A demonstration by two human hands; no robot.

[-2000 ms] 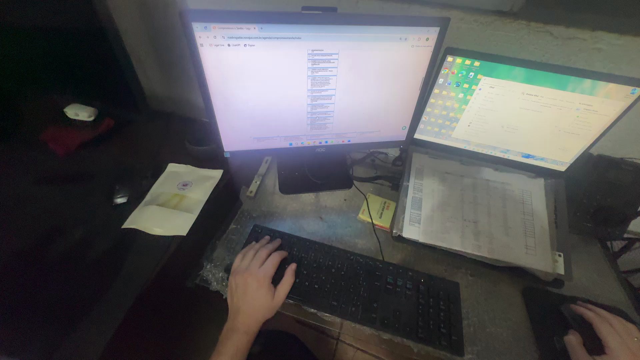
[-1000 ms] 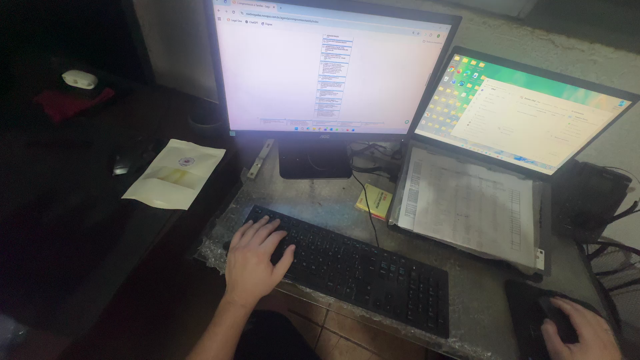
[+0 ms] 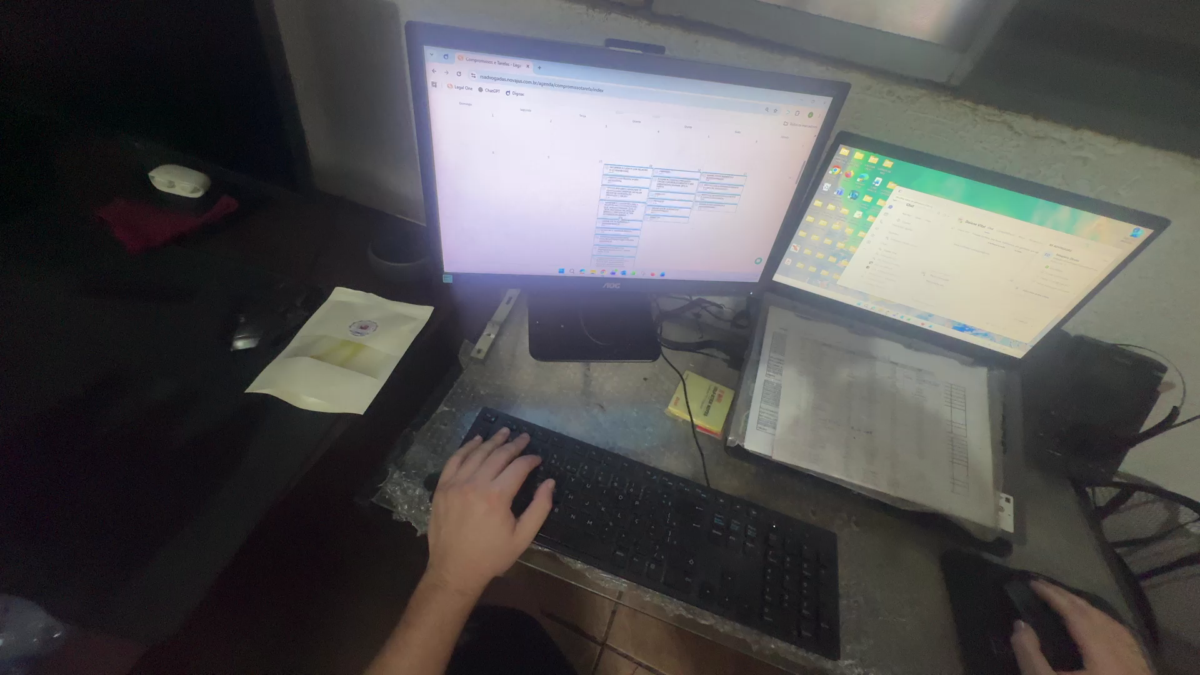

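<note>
My left hand point(image 3: 483, 506) rests on the left end of a black keyboard point(image 3: 675, 534), fingers spread over the keys. At the lower right, my right hand point(image 3: 1078, 628) is closed around a black computer mouse point(image 3: 1039, 609) on a dark mouse pad point(image 3: 970, 591). Behind the keyboard stands an AOC monitor point(image 3: 525, 187) showing a browser page with a calendar-like grid. To its right is an open laptop point(image 3: 956, 253) with a desktop and a pale window; printed sheets point(image 3: 872, 412) cover its keyboard area.
A yellow sticky-note pad point(image 3: 703, 403) and a cable lie between keyboard and monitor. A metal strip point(image 3: 495, 323) is beside the monitor base. On the dark surface at left are a cream pouch point(image 3: 342, 352), a white case point(image 3: 179, 181) and a red cloth point(image 3: 164, 222).
The monitor's page has changed from a single narrow column to several columns of entries. Both hands remain at the keyboard and mouse.
</note>
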